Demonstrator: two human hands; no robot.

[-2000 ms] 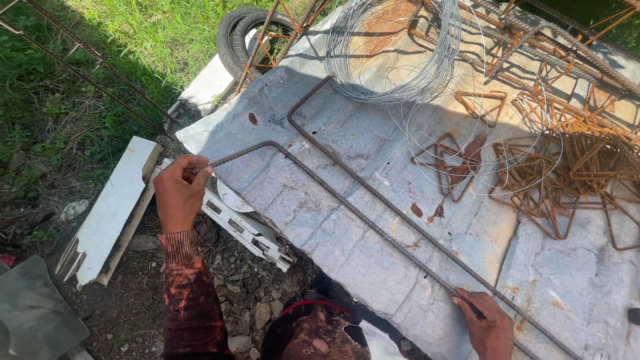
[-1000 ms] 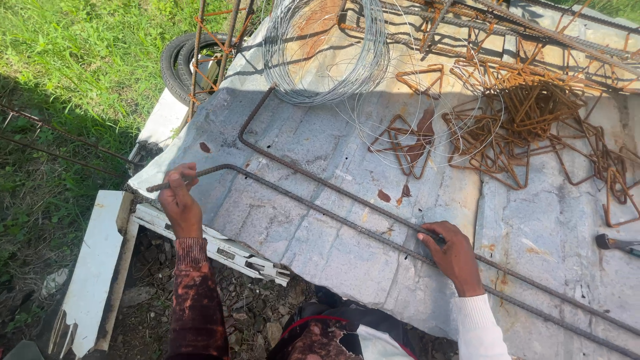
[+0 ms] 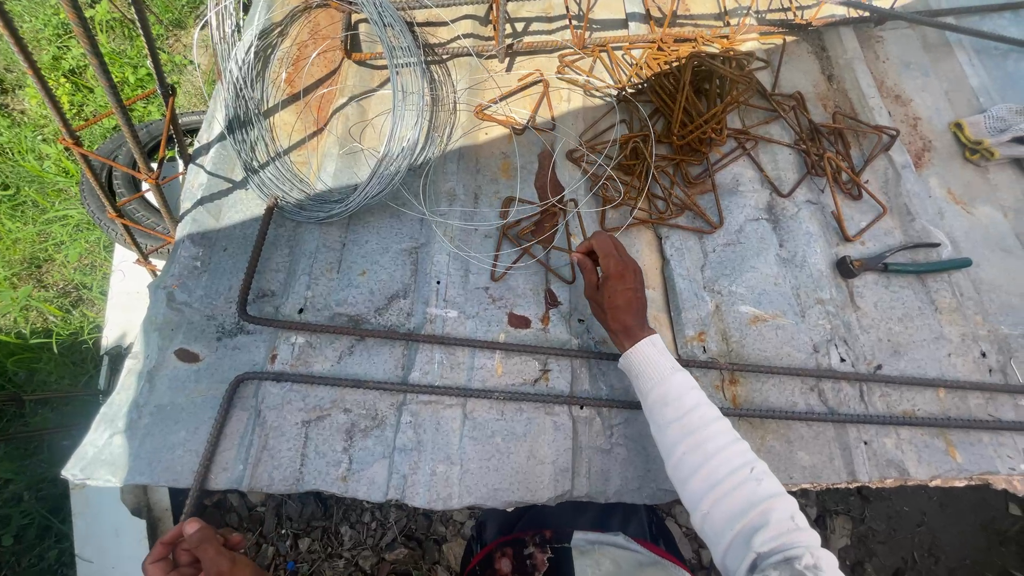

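Note:
Two ribbed steel bars with bent ends lie side by side on a corrugated metal sheet (image 3: pixel 360 448). My left hand (image 3: pixel 200 550), at the bottom left, is at the bent tip of the nearer bar (image 3: pixel 448 390); whether its fingers grip the tip is hard to tell. Beyond the farther bar (image 3: pixel 448 338), my right hand (image 3: pixel 614 284) pinches the edge of a rusty bent-steel stirrup (image 3: pixel 570 232) in a small group. A large pile of rusty stirrups (image 3: pixel 688 112) lies beyond it, and a coil of thin wire (image 3: pixel 400 104) is at the upper left.
End-cutting pliers (image 3: pixel 904 262) with green grips lie at the right, below a work glove (image 3: pixel 992 132). Upright bars tied with rusty stirrups (image 3: pixel 120 120) stand at the upper left beside tires (image 3: pixel 136 180). Long rebar (image 3: pixel 560 44) crosses the far side. Rubble lies below the near edge.
My right hand has left the bars and moved out to the small group of stirrups. The nearer bar now lies roughly parallel to the farther one. The view has shifted right.

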